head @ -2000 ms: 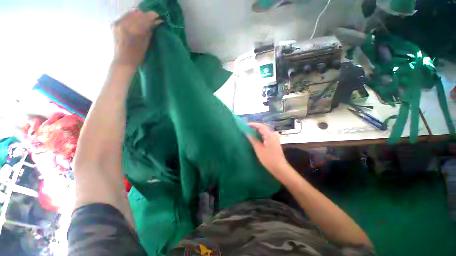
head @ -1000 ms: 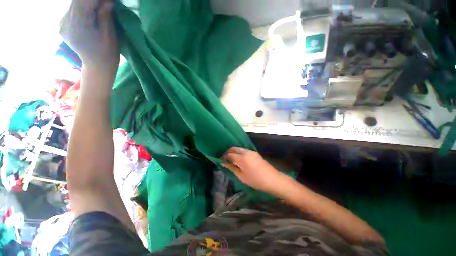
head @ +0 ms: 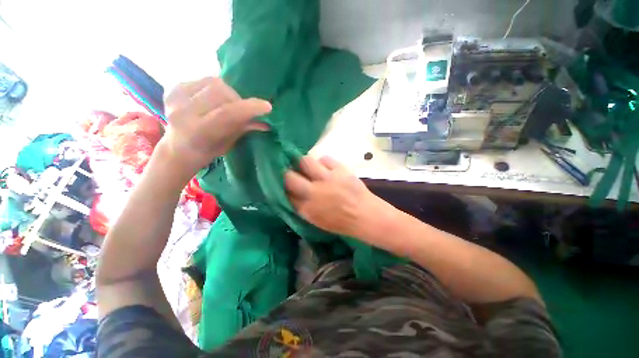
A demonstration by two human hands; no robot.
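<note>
A gathered green cloth piece (head: 256, 168) is held up between my two hands, left of the machine. My left hand (head: 214, 119) grips its upper part, thumb pointing right. My right hand (head: 329, 196) grips it lower and further right, close to my left hand. More green cloth (head: 280, 63) lies behind on the left end of the table, with a pointed part reaching toward the machine. Green cloth (head: 242, 280) also hangs down beside my lap. The grey-white overlock machine (head: 483, 98) stands to the right, away from both hands.
Dark-blue snips (head: 571, 168) lie on the white table (head: 434, 178) right of the machine. Green strips (head: 616, 168) hang over the table edge at far right. Red cloth (head: 129, 140), a white rack (head: 56, 203) and mixed scraps are at the left.
My left hand has come down and right from the top edge. My right hand has moved up toward it. The cloth stretched between them is now bunched. The view has shifted.
</note>
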